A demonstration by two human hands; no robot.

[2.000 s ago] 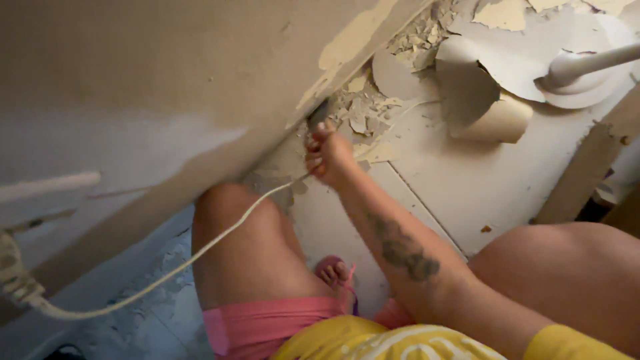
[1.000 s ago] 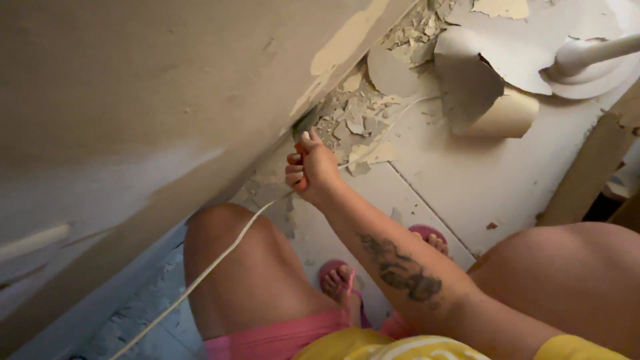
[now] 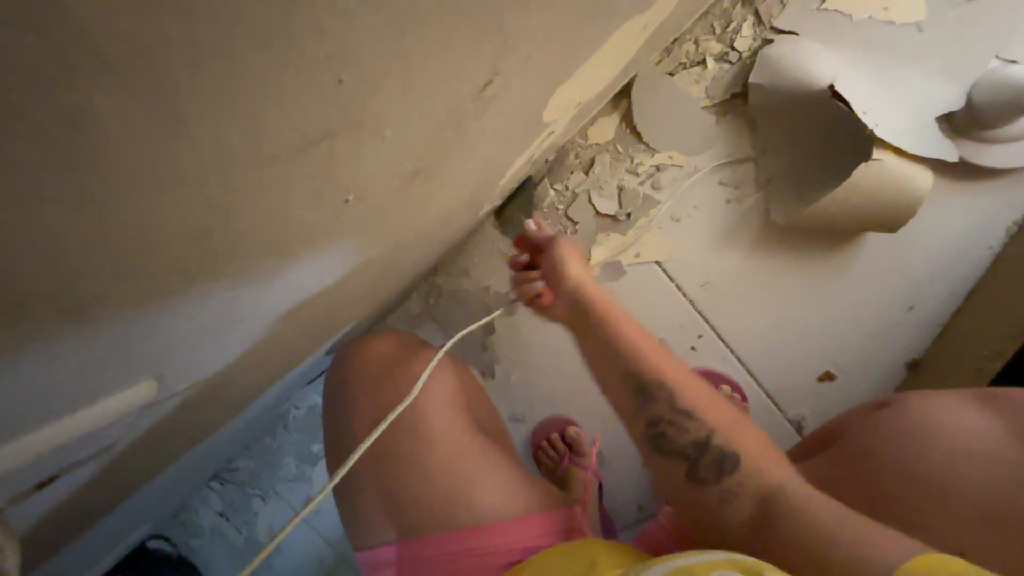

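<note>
My right hand [image 3: 548, 272] is closed around a tool whose dark flat blade [image 3: 516, 210], likely a scraper, touches the foot of the painted wall [image 3: 320, 160]. Most of the tool is hidden by my fingers. A white cord [image 3: 416, 388] runs from beside this hand across my thigh to the lower left; whether the hand grips it cannot be told. Paint flakes [image 3: 604, 180] lie on the floor just beyond the hand. My left hand is outside the picture.
A large curled paint sheet [image 3: 808, 128] lies at the upper right, near a white rounded base [image 3: 996, 104]. Floor tiles [image 3: 752, 304] stretch below it. More flakes [image 3: 720, 48] line the wall. A wooden piece [image 3: 972, 320] stands at the right edge. My feet in pink sandals [image 3: 556, 448] are below.
The white plug-like end of the cord, seen at the left two seconds ago, is out of view. My right hand stays low by the wall's foot.
</note>
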